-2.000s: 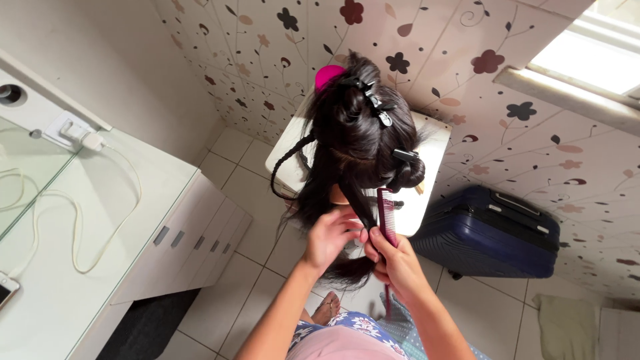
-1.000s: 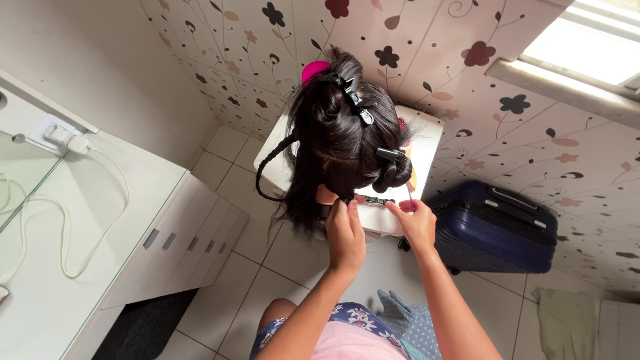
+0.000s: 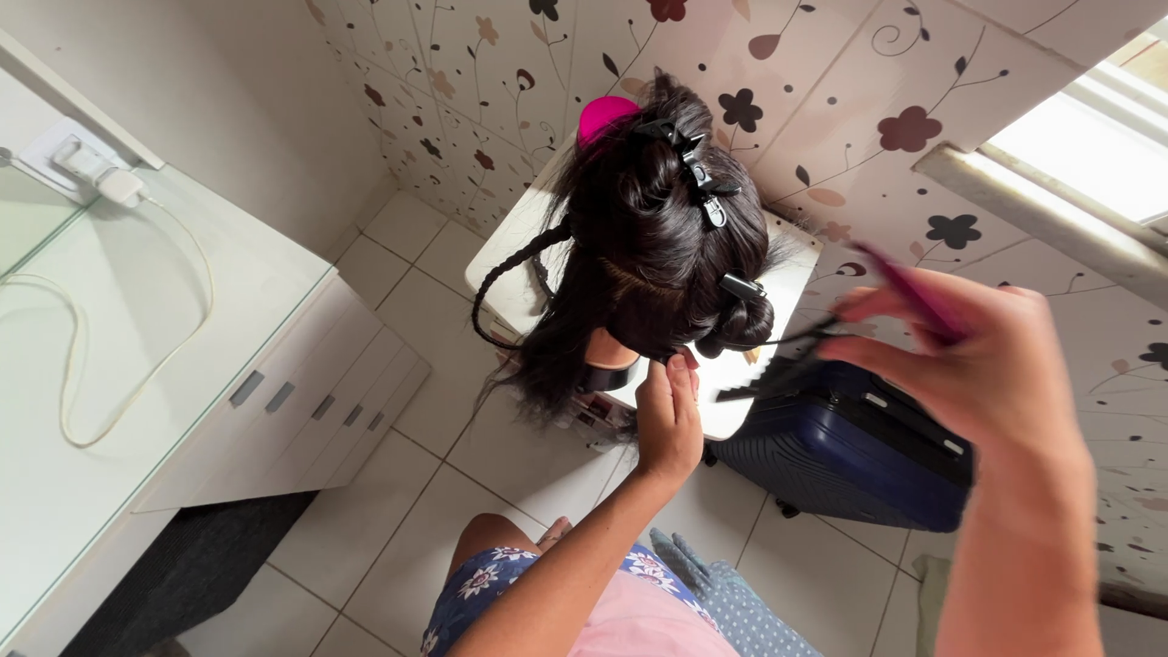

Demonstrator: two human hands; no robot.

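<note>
Dark hair (image 3: pixel 639 246) on a head, which looks like a mannequin head, is sectioned with black hair clips (image 3: pixel 698 173), and a thin braid (image 3: pixel 488 283) hangs at its left. Below the clipped bun, my left hand (image 3: pixel 671 420) pinches a section of hair near the neck. Out to the right, my right hand (image 3: pixel 967 365) is raised and blurred by motion, with a magenta comb (image 3: pixel 912 297) held in it. Dark strands, or a dark item, stretch from its fingertips toward the head; the blur hides which. The head's face is hidden.
The head stands over a white tabletop (image 3: pixel 511 246), with a pink round object (image 3: pixel 607 119) behind it. A dark blue suitcase (image 3: pixel 839 447) lies right of the table. At left are a white counter (image 3: pixel 164 301) with a plugged-in charger (image 3: pixel 100 173) and drawers (image 3: pixel 301 392).
My right hand has moved from close beside the hair out to the right and up. My left hand remains at the hair near the neck.
</note>
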